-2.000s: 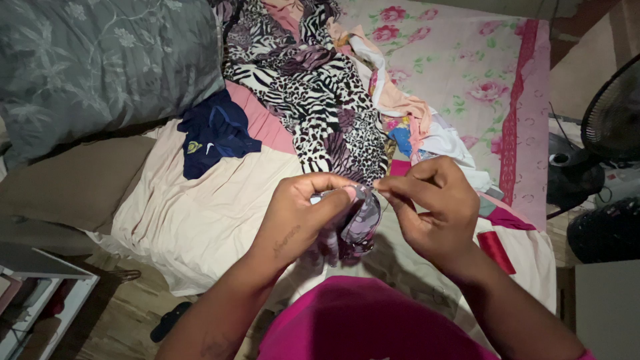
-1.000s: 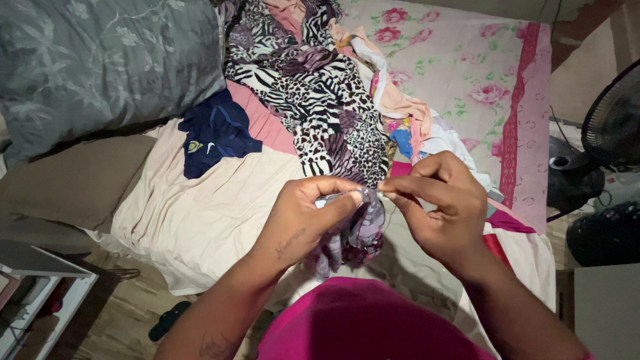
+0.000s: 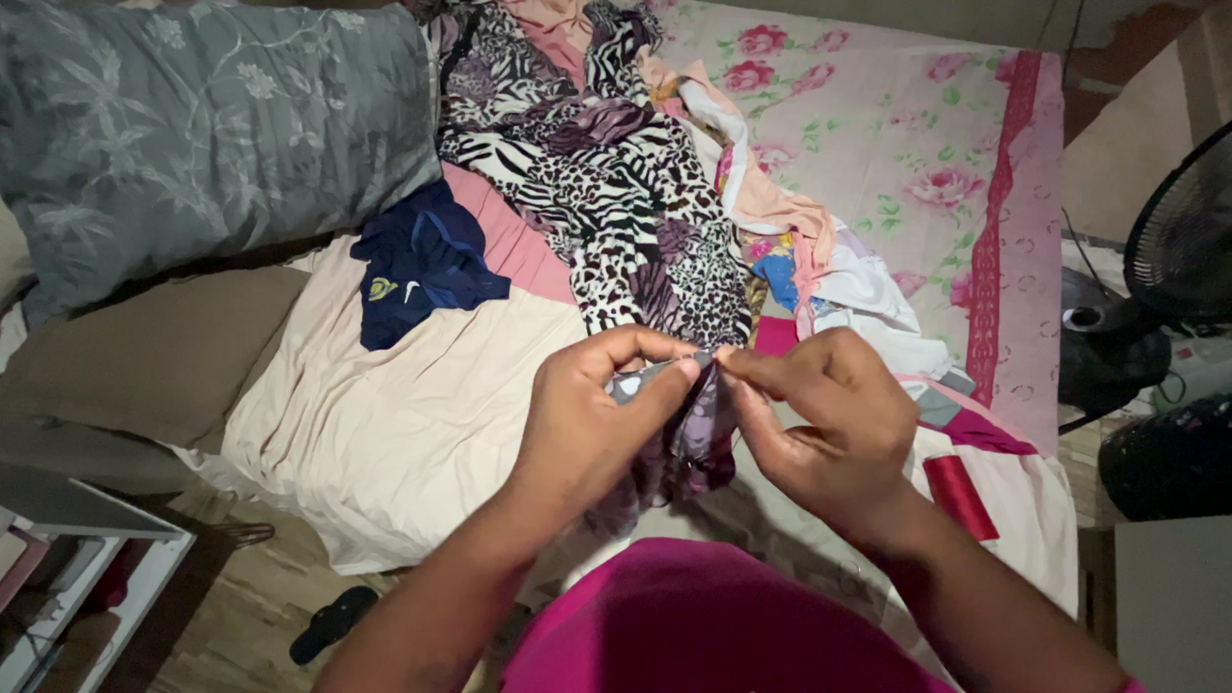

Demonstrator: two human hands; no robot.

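Note:
My left hand (image 3: 616,395) pinches the edge of a patterned garment (image 3: 664,260) between thumb and forefinger. This cloth has zebra and leopard print with purple parts; it runs up the bed and hangs down below my hands. Just right of the left fingertips, my right hand (image 3: 818,404) has thumb and forefinger closed together at the same edge. Whether a needle or thread is between them is too small to tell. A red spool of thread (image 3: 961,498) lies on the pale cloth beside my right wrist.
Navy sportswear (image 3: 423,260) lies on a cream sheet (image 3: 404,433) at the left, below a grey floral pillow (image 3: 221,144). Peach and white clothes (image 3: 866,298) are heaped right of the print garment on a floral sheet (image 3: 895,144). A black fan (image 3: 1184,231) stands at the far right.
My hands stay close together at the cloth edge. The right hand's fingers have shifted slightly, and the red spool, partly covered one second ago, shows fully.

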